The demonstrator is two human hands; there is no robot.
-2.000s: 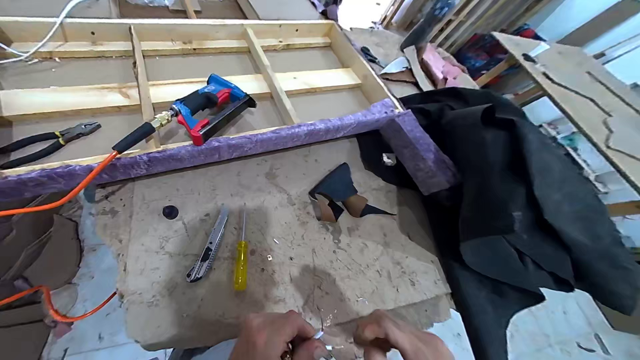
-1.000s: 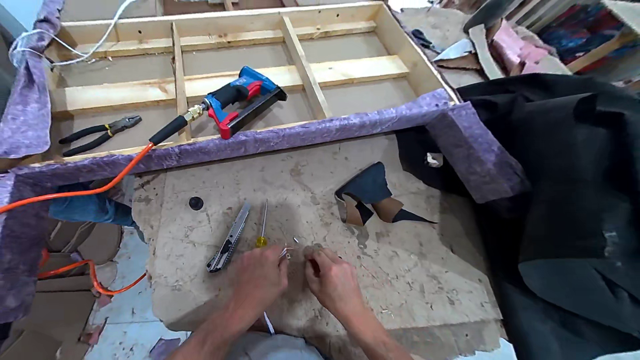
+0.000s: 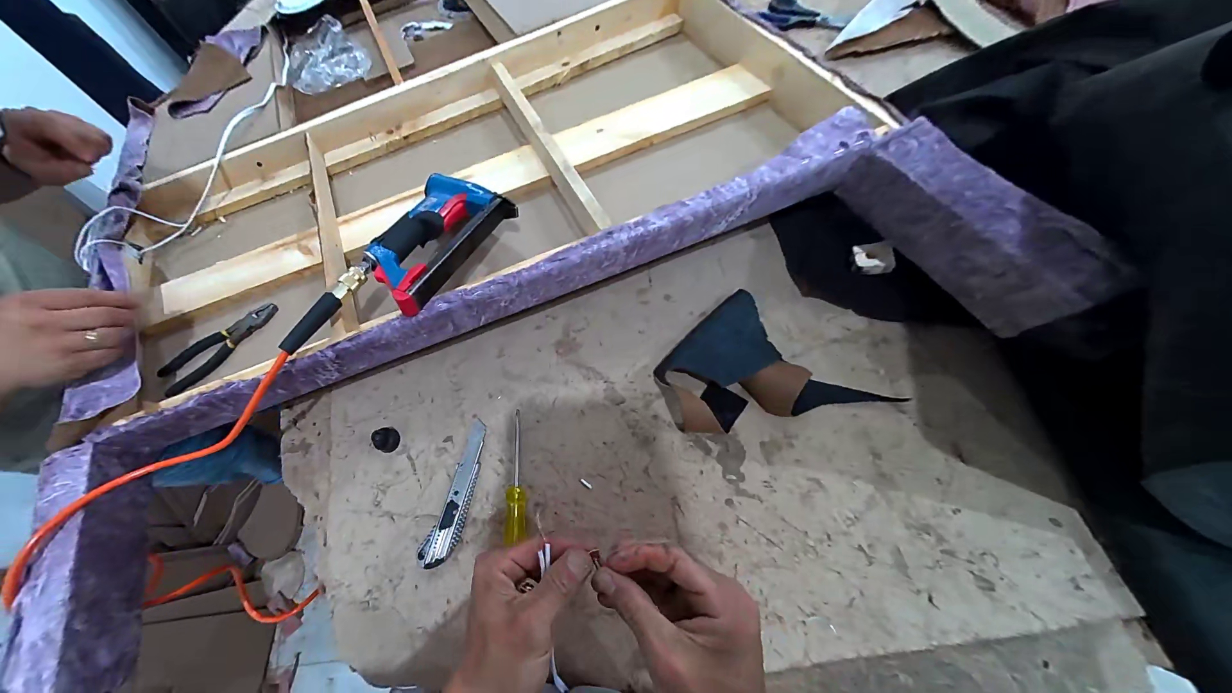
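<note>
My left hand (image 3: 520,606) pinches a thin white cable (image 3: 546,558) whose end shows bare wire strands. Close beside it, my right hand (image 3: 674,611) has thumb and finger closed on a small copper-coloured piece (image 3: 595,557), too small to name. A yellow-handled screwdriver (image 3: 517,510) lies just above my left hand, with a snap-off utility knife (image 3: 452,505) to its left. Further left sits a small black round cap (image 3: 385,440). A blue and red pneumatic stapler (image 3: 438,241) on an orange hose rests on the wooden frame, and combination pliers (image 3: 221,346) lie within it.
The wooden frame (image 3: 568,183), edged in purple fabric (image 3: 577,274), spans the back. Leather-like scraps (image 3: 731,356) lie on the worn board (image 3: 847,539). Black material (image 3: 1078,106) drapes at right. Another person's hands (image 3: 67,337) are at the left edge; the orange hose (image 3: 154,467) crosses there.
Another person's hands have come into view at the left. My hands have come closer together over the small parts. The view has turned toward the left.
</note>
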